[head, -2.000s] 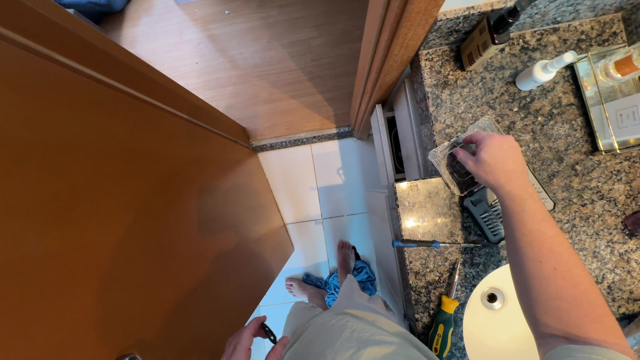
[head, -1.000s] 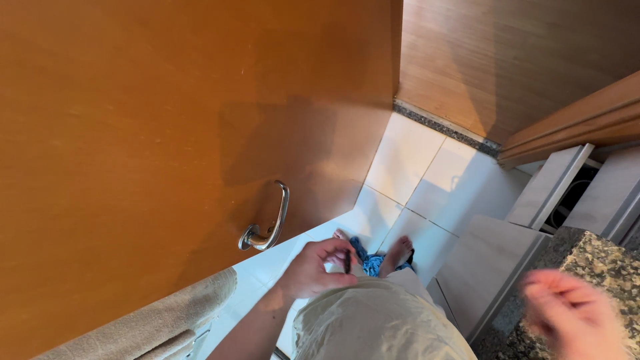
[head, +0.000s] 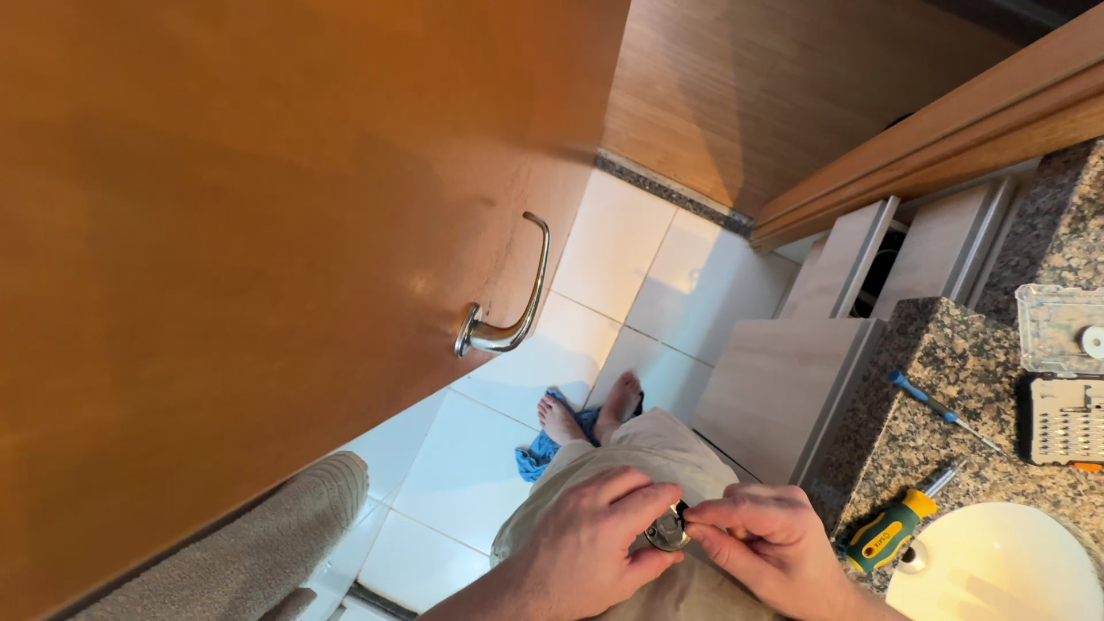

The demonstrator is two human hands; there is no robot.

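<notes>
My left hand [head: 595, 539] grips a small round metal fitting [head: 667, 528] between thumb and fingers, low in the view in front of my shorts. The fingertips of my right hand [head: 768, 548] pinch at the fitting's right edge; whether they hold a separate small part cannot be told. On the wooden door [head: 285, 216], a chrome lever handle [head: 517, 319] stands out, up and to the left of my hands. A green and yellow screwdriver [head: 888, 530] and a slim blue screwdriver [head: 927, 398] lie on the granite counter [head: 957, 345] at the right.
A bit set [head: 1068, 423] and its clear plastic lid [head: 1056, 323] with a white round piece sit on the counter beside the white basin [head: 992, 569]. Drawer fronts [head: 785, 392] jut out below. A towel [head: 250, 535] hangs at lower left; blue cloth [head: 539, 453] lies at my feet.
My right hand has come from the bit set's lid on the counter to the fitting in my left hand. The view has swung left to the door handle.
</notes>
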